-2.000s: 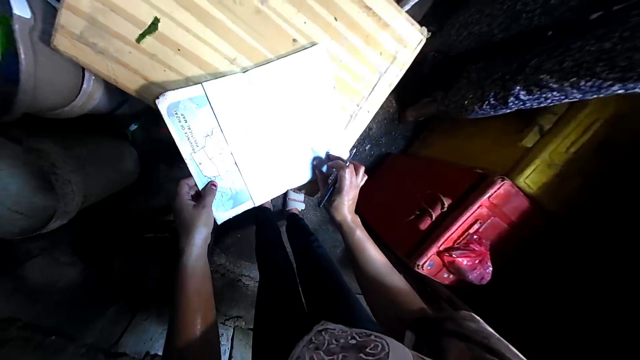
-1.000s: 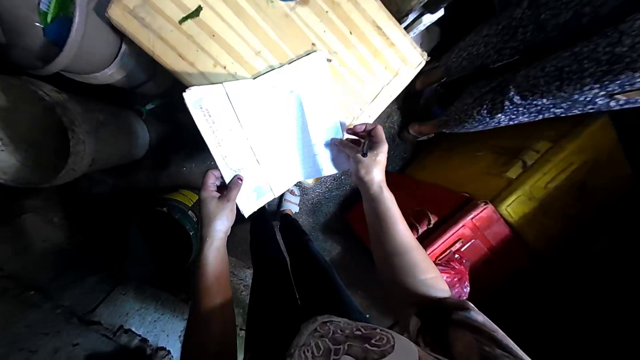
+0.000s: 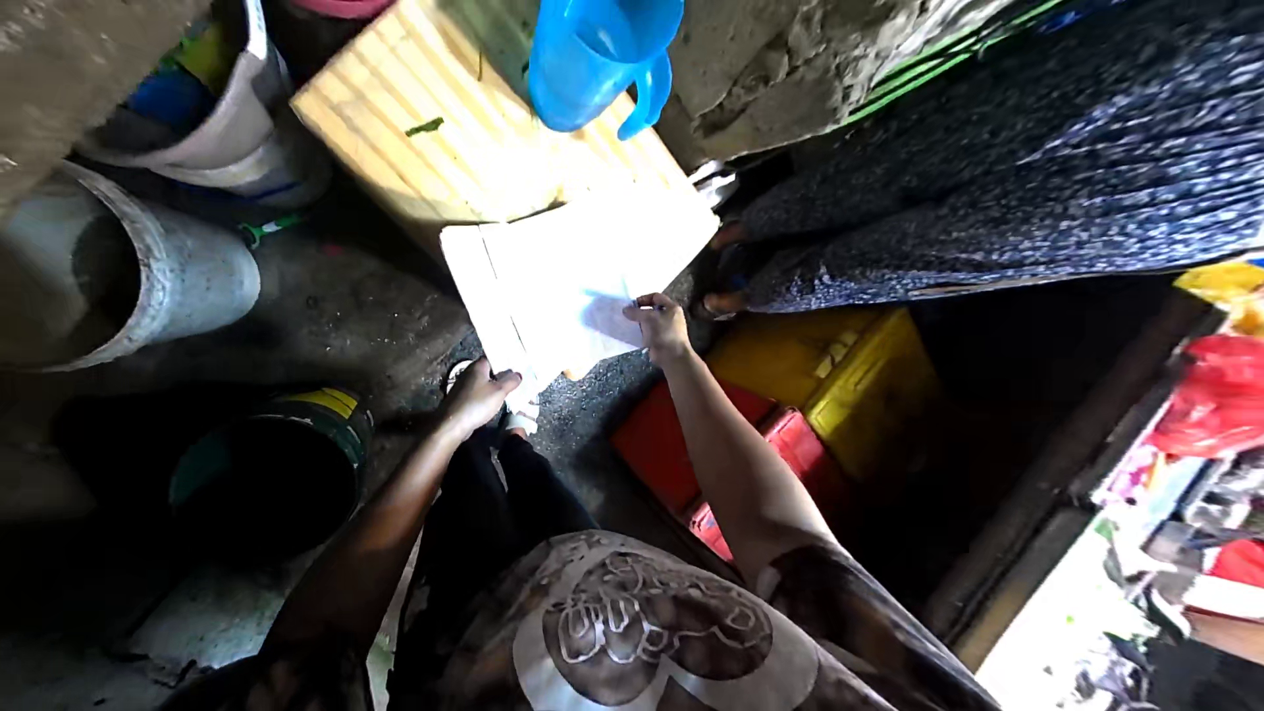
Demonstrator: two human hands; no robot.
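An open notebook with bright, washed-out pages point(image 3: 583, 272) lies partly over the near edge of a ribbed cream-coloured board point(image 3: 494, 148). My left hand point(image 3: 481, 395) pinches its lower left corner, thumb on top. At the lower right edge of the pages is my right hand point(image 3: 659, 326), its fingers curled at the paper with what looks like a pen between them. A shadow of the hand falls on the page. Glare hides any writing.
A blue plastic jug point(image 3: 592, 64) stands on the board's far side. Pale buckets point(image 3: 202, 272) and a dark bucket point(image 3: 267, 464) are at left. Red point(image 3: 657, 434) and yellow crates point(image 3: 869, 385) lie at right, below a person in a dark speckled garment point(image 3: 918, 188).
The notebook's printed cover side, seen two seconds ago under my left hand, no longer shows; a pale page is there. The view has shifted, bringing the blue jug fully in.
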